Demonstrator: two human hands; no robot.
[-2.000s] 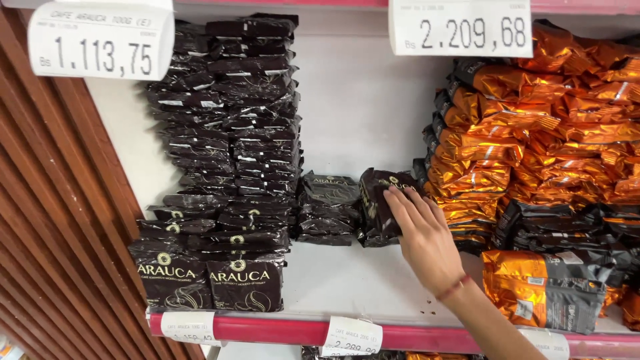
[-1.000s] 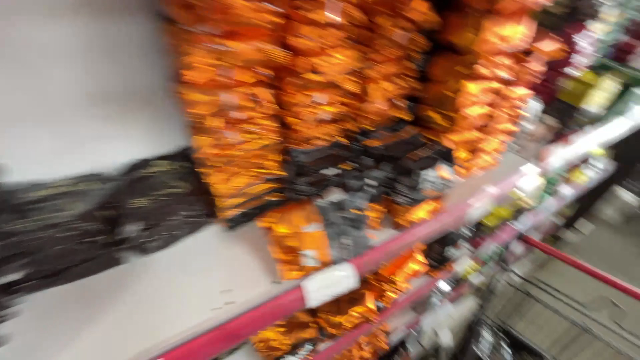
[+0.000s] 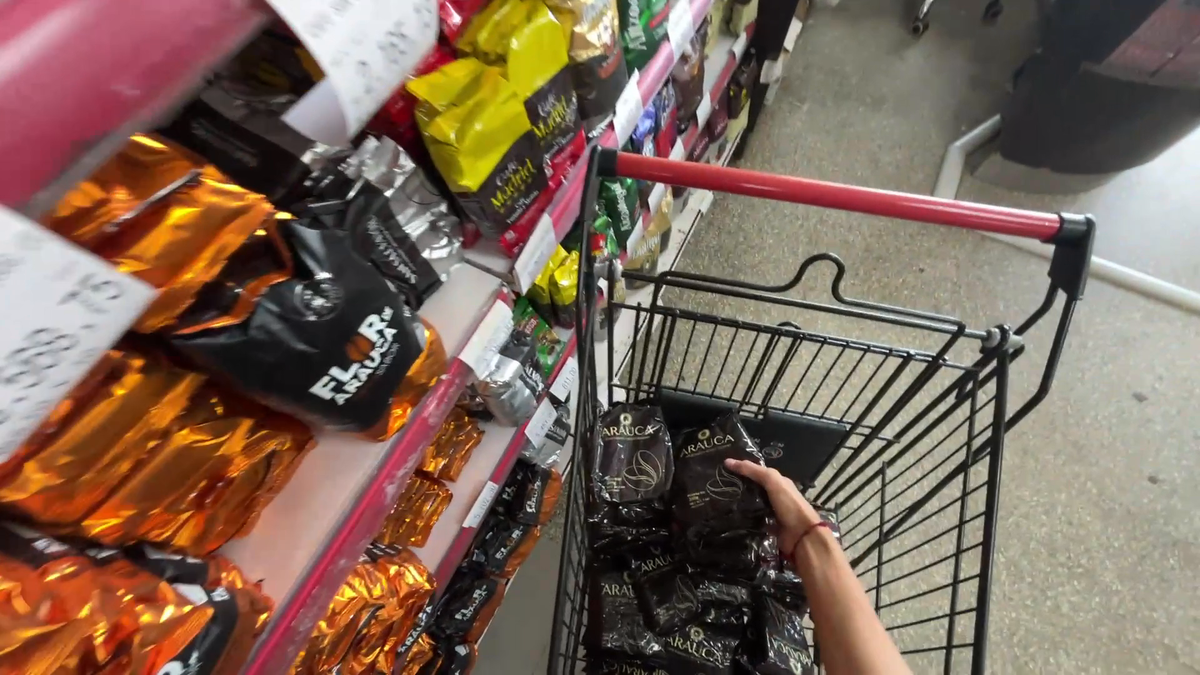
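Observation:
My right hand, with a thin red cord at the wrist, reaches into a black wire shopping cart. It rests on a dark Arauca coffee packet, thumb or a finger lying over the packet's front; its other fingers are largely hidden at the packet's right side. Directly left of that packet lies another dark coffee packet. Several more black coffee packets are piled below them in the cart. My left hand is out of the picture.
Shelves with pink edges run along the left, bearing orange foil coffee bags, a black and orange bag and yellow bags. The cart's red handle is at its far end. Speckled floor shows at right.
The view has swung from the shelf to the cart. My right hand, earlier on a dark packet on the shelf, is now on a dark packet inside the cart.

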